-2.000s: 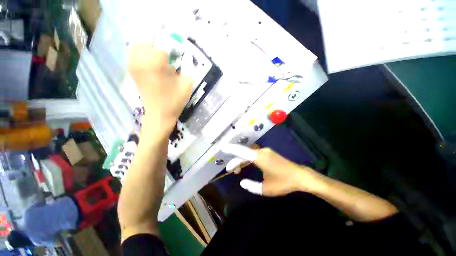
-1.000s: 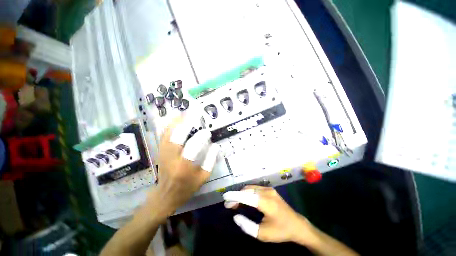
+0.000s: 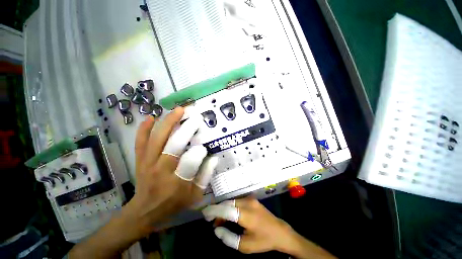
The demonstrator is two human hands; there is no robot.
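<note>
The white fixture [image 3: 238, 139] has a black lettered strip. Three glossy dark shells [image 3: 228, 111] show in its row. Its left end is under my left hand [image 3: 175, 162], which reaches over it with white finger cots; its fingertips are partly hidden, and I cannot tell if they hold something. A light-green bar [image 3: 210, 87] runs along the fixture's back. My right hand [image 3: 248, 225] is at the machine's front edge, cots on thumb and fingers, thumb and index apart with nothing visible between. Loose shells [image 3: 137, 96] lie left of the fixture.
A second fixture [image 3: 76, 189] with a row of shells stands at the left. Blue-gripped metal tools [image 3: 322, 152] lie at the bed's right front corner. A red button [image 3: 297, 189] is on the front edge. A white sheet [image 3: 405, 126] with some dark shells lies at the right.
The camera view has shifted and turned. My left hand has moved off the fixture's middle to its left end, where it now covers the leftmost shell place. My right hand stays by the front edge.
</note>
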